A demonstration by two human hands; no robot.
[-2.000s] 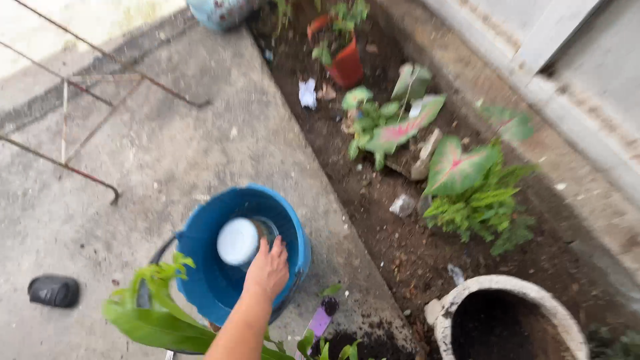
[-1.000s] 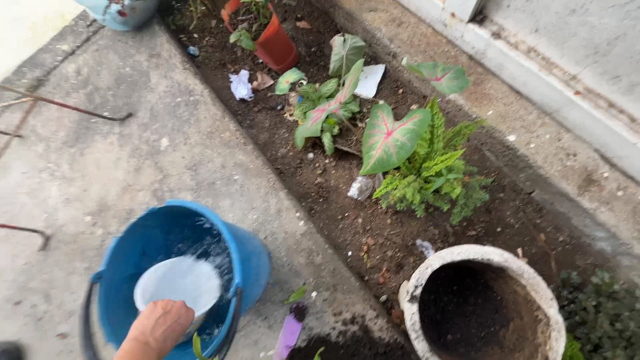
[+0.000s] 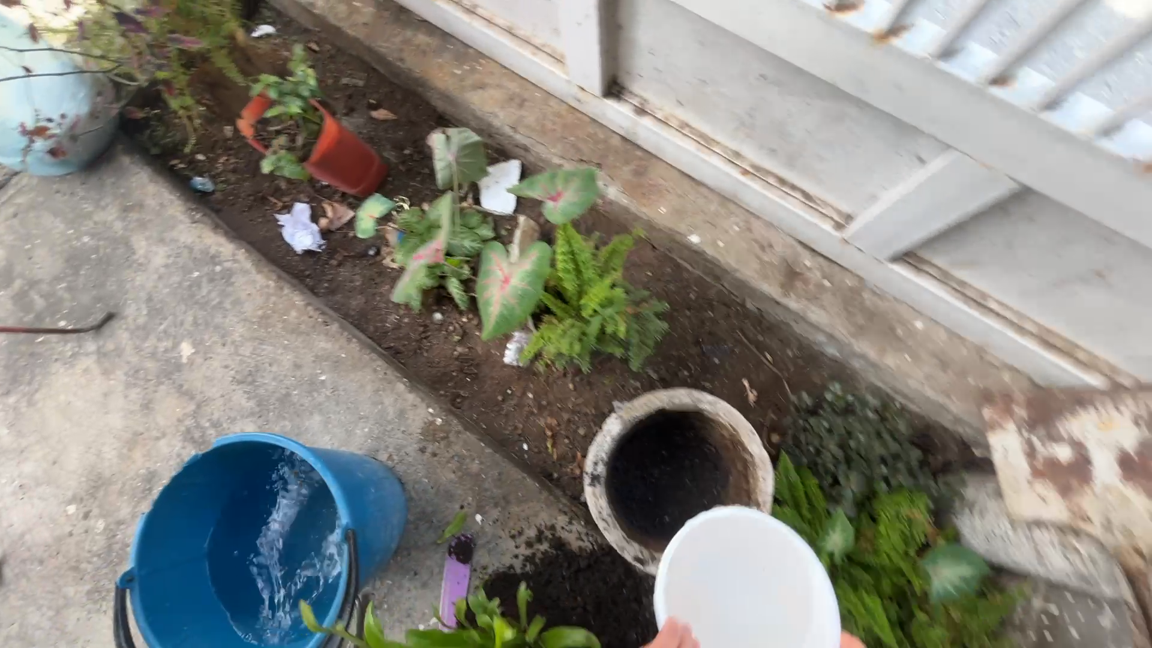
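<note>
A white plastic container (image 3: 747, 580) is at the bottom edge, its round opening towards me, overlapping the near rim of a round whitish planter (image 3: 600, 450) with dark soil. Fingertips of my left hand (image 3: 672, 634) press on its lower left side. A little skin of what looks like my right hand (image 3: 850, 640) shows at its lower right; the rest of both hands is out of frame. To the left stands a blue plastic bucket (image 3: 382, 504) with moving water inside and a black handle. A purple strip-like object (image 3: 454, 585), soil-covered at its tip, lies between bucket and planter.
Spilled dark soil (image 3: 567, 585) and green leaves (image 3: 504, 635) lie low in the middle. Caladiums (image 3: 513, 283), a fern (image 3: 580, 292) and a tilted orange pot (image 3: 346, 157) are in the soil bed. A white wall (image 3: 720, 117) runs behind; a rusty metal rod (image 3: 63, 328) is at left.
The white container was inside the blue bucket with a hand on it; it has come out and moved right, to the round planter. The view has shifted right.
</note>
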